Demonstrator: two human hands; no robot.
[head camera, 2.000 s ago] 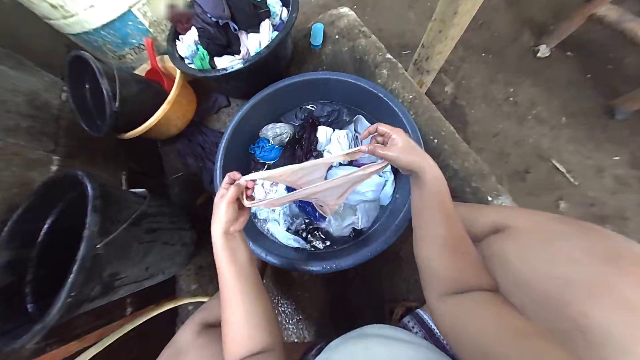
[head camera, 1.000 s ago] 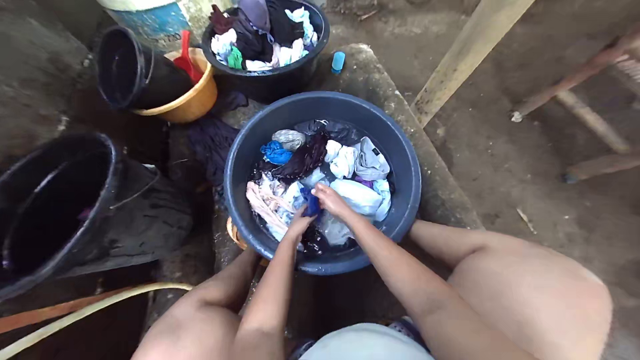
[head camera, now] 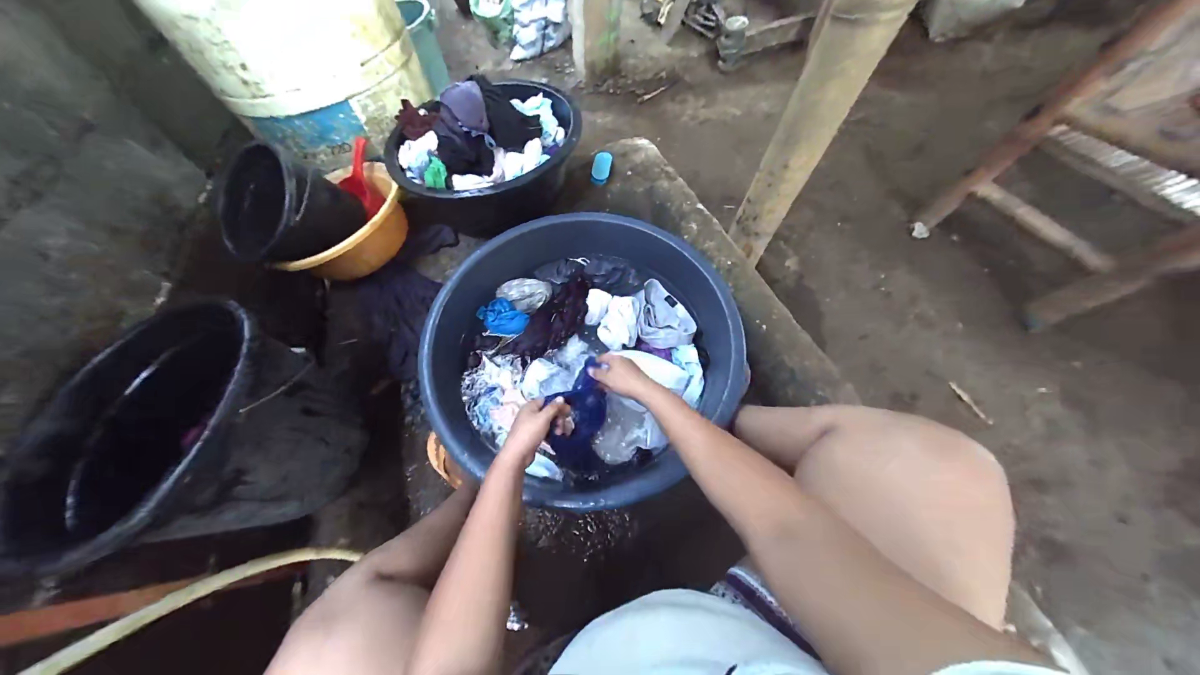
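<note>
A large dark blue plastic basin (head camera: 581, 223) between my knees holds water and wet clothes. My left hand (head camera: 536, 429) and my right hand (head camera: 621, 375) both grip a dark blue cloth garment (head camera: 583, 417), stretched between them over the basin's near half. White and grey garments (head camera: 666, 314) lie behind my right hand, with a bright blue cloth (head camera: 503, 318) and a dark purple garment (head camera: 560, 319) farther left. Pale pink and white cloth lies just left of my left hand.
A black tub of clothes (head camera: 506, 202) stands behind the basin. At left are an orange basin (head camera: 361, 248) with a black bucket (head camera: 286, 206) and red dipper (head camera: 359, 183), and a large black container (head camera: 234, 375). A wooden post (head camera: 816, 122) rises at right.
Two seconds ago both hands held a pale pink garment spread above the basin; it has been let go. They now hold the dark blue garment, stretched wider apart than one second ago.
</note>
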